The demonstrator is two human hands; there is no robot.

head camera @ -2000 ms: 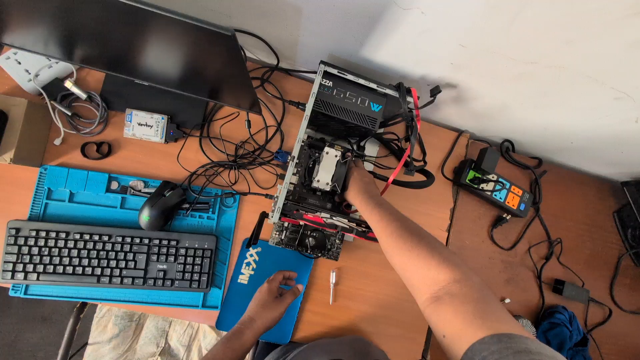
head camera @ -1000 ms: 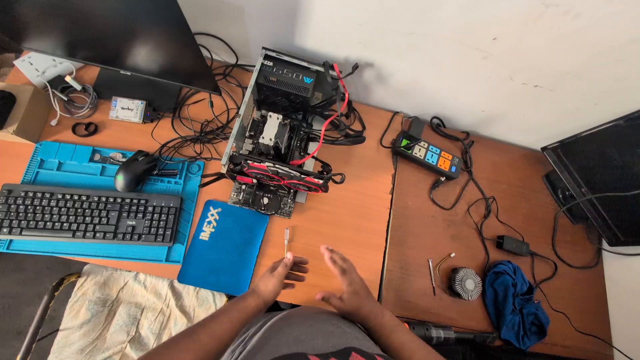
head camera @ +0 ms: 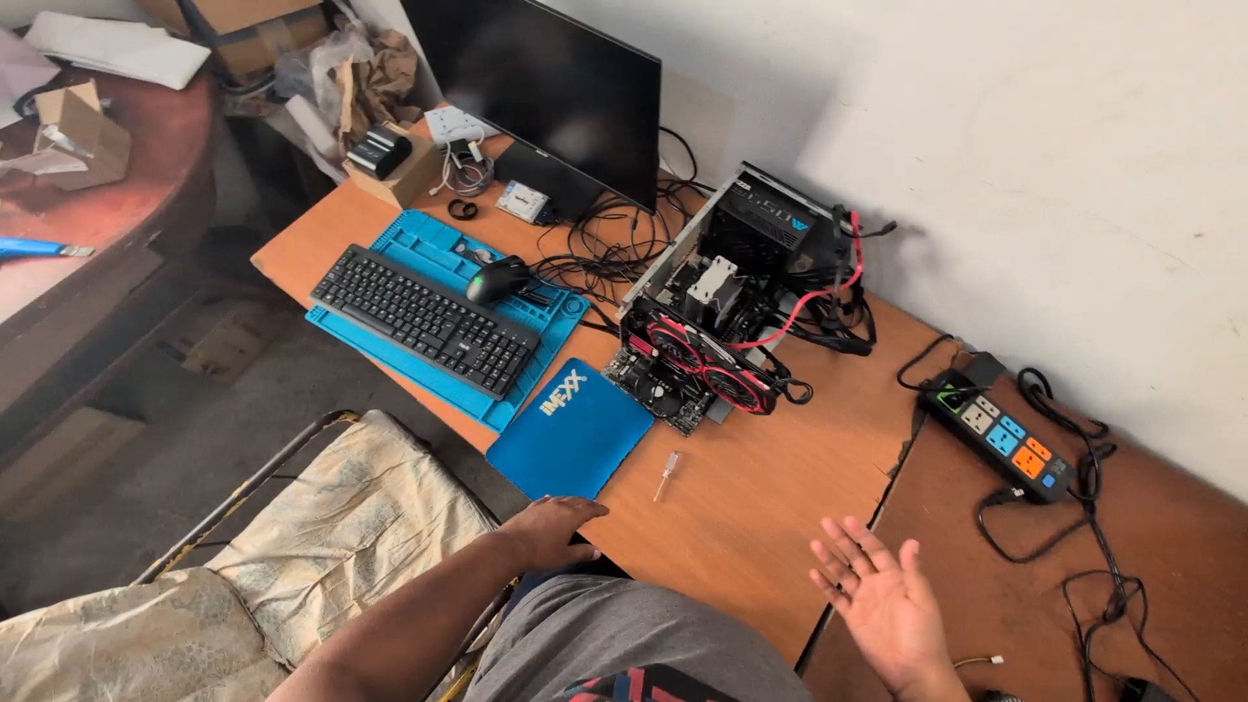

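My left hand (head camera: 556,531) hovers near the table's front edge, below the blue mouse pad (head camera: 575,434), holding nothing. Palm up and fingers spread, my right hand (head camera: 882,590) is over the seam between the two tabletops, also empty. A small clear-handled screwdriver (head camera: 668,475) lies between the hands and the opened computer. That computer has a power supply (head camera: 760,219) at its back, a CPU cooler (head camera: 717,283) in the middle and a red-and-black graphics card (head camera: 707,361) toward the front. A red cable (head camera: 817,300) loops along its right side. Neither hand touches it.
A keyboard (head camera: 424,320) and a computer mouse (head camera: 498,280) rest on a blue repair mat (head camera: 408,226), with a monitor (head camera: 546,88) behind. Tangled black cables run beside the computer. A power strip (head camera: 999,434) stands at right; a cushioned chair (head camera: 351,526) is at left.
My right hand has left the inside of the computer and now shows its palm at the right. My left hand is at the table's front edge. The view has swung left.
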